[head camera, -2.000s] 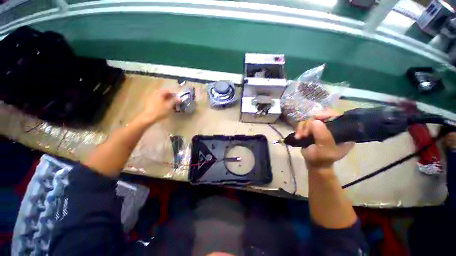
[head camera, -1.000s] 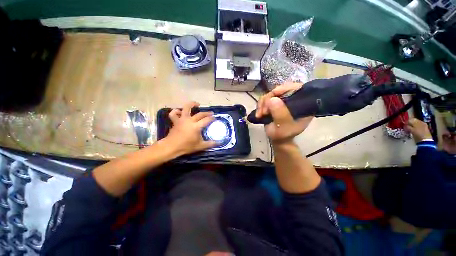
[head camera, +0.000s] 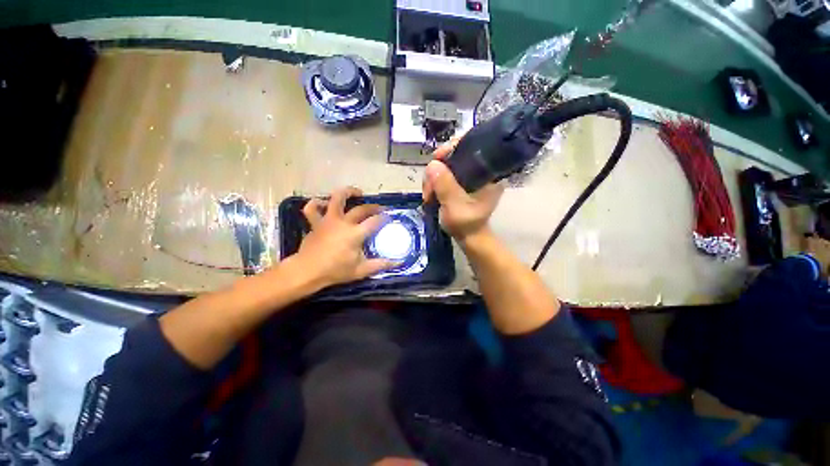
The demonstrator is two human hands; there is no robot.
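Note:
A black speaker housing lies on the bench in front of me. A speaker driver with a bright pale centre lies face up in its right part. My left hand rests on the housing with its fingers at the driver's left edge, holding it. My right hand grips the black electric screwdriver, which is tilted with its tip end down at the driver's upper right corner. The bit tip is too small and blurred to tell.
A second driver lies magnet up behind the housing. The screw feeder and bag of screws stand behind. A red wire bundle lies at right, near another person's sleeve. Dark stacked housings are at left.
A driver was taken from the bench and placed in the housing under my left hand. The screwdriver has moved left to the driver's corner and tilted more steeply. Its cable now loops.

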